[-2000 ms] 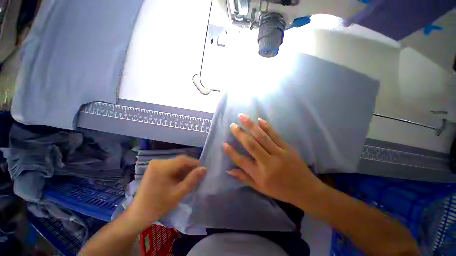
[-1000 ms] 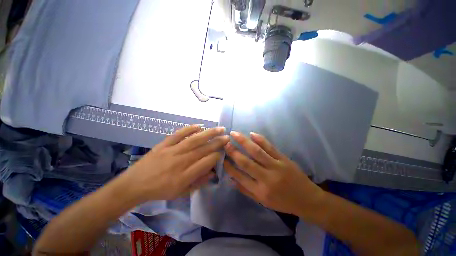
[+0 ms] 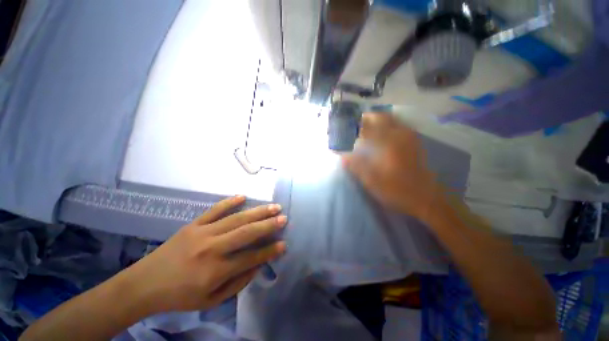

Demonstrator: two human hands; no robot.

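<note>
The light blue-grey garment panel point(image 3: 320, 233) lies under the bright glow at the needle and hangs over the table's front edge. My left hand point(image 3: 220, 250) rests on the panel's left edge near the ruler, fingers spread and pointing right; whether it pinches cloth is not clear. My right hand point(image 3: 394, 160) is blurred, on the panel just right of the short ribbed grey cylinder point(image 3: 344, 126), its fingertips partly behind the cylinder and in the glare. The presser foot and needle are lost in the glare.
Waiting cloth point(image 3: 73, 93) covers the table's left side. The ruler band point(image 3: 140, 203) runs along the front edge. A ribbed dial point(image 3: 444, 53) and purple strip point(image 3: 534, 100) are at the machine head. A blue basket point(image 3: 444, 306) is below right, bunched cloth point(image 3: 73, 260) below left.
My right hand has moved forward from beside my left hand to the cylinder. My left hand has shifted slightly down and left. The view has tilted up, showing more of the machine head.
</note>
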